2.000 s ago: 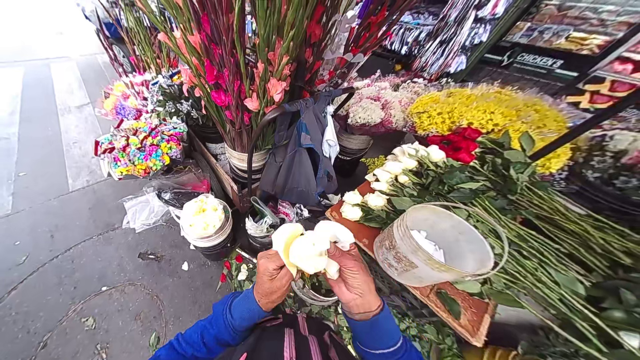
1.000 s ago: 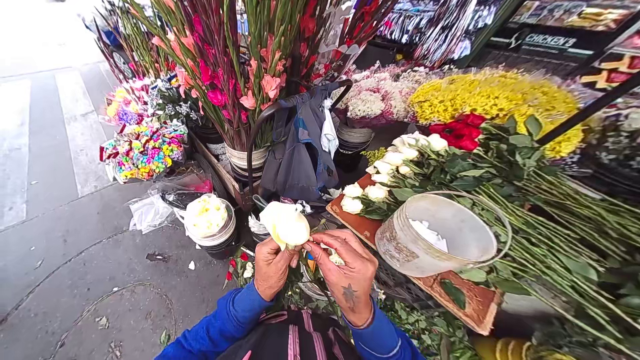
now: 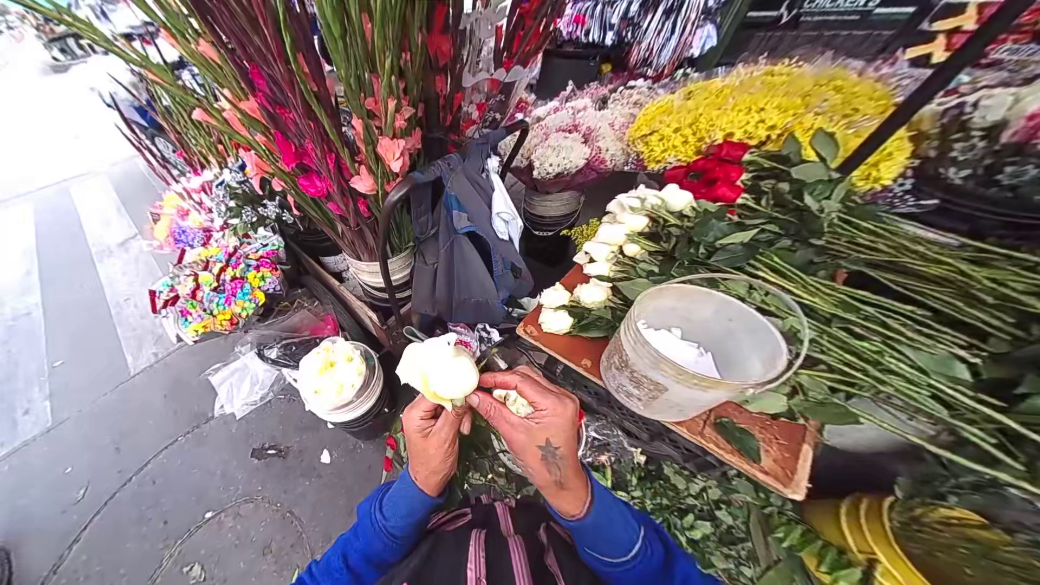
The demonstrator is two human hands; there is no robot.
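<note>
My left hand holds a white rose by its base, the bloom facing up and left. The fingertips of my right hand pinch at the rose's base from the right, with a small cluster of pale petals tucked in the same hand. Left of the hands, a bucket of pale yellow-white petals stands on the pavement. White roses lie on a reddish-brown board at the right, beside red roses. The stem below the held bloom is hidden.
A translucent plastic bucket with white scraps inside stands on the board. Long green stems spread rightward. Gladioli and a hand-cart handle with a dark garment are ahead. A yellow bucket stands lower right, near cut leaves.
Two seconds ago both hands held white petals spread apart; now my left hand holds a rounder bloom and my right hand is at its base with loose petals in its palm.
</note>
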